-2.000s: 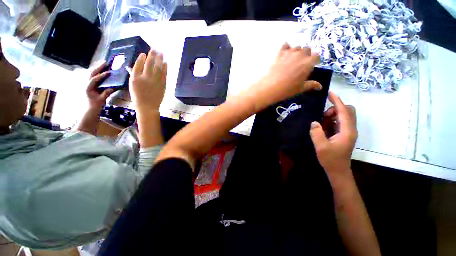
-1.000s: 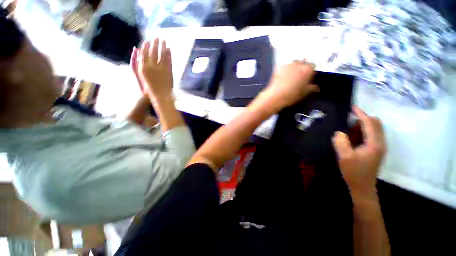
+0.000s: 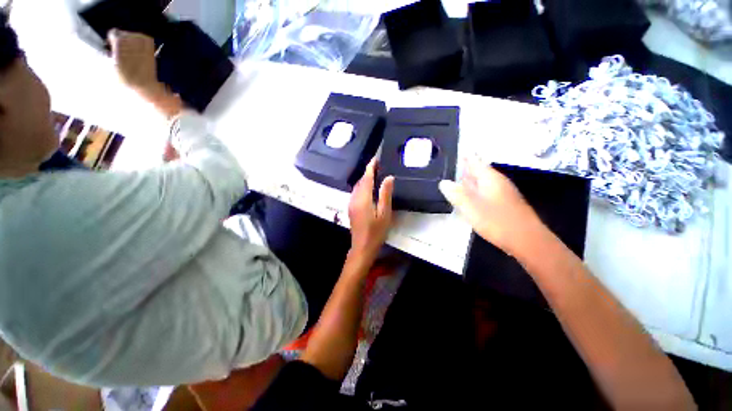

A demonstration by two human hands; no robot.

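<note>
A black insert tray (image 3: 405, 189) with a white device (image 3: 418, 152) in its centre cut-out lies on the table in front of me. My left hand (image 3: 372, 205) grips its lower left side, between it and a second insert tray. My right hand (image 3: 479, 193) is at its right edge, thumb and fingers closed on the side. The open black box base (image 3: 566, 213) lies under my right forearm at the table's front edge. My forearm hides part of its inside, and no cable shows in it.
A second insert tray (image 3: 321, 164) with a device lies at the left. A large cable pile (image 3: 638, 148) is at the right. Spare black boxes (image 3: 510, 48) and clear plastic (image 3: 301, 36) are at the back. A person in a grey-green shirt (image 3: 120, 265) reaches towards black boxes at far left.
My hands have left the box base and moved to the insert tray at its left. The neighbour's arm has moved to the far left. My view has shifted, and the cable in the base no longer shows.
</note>
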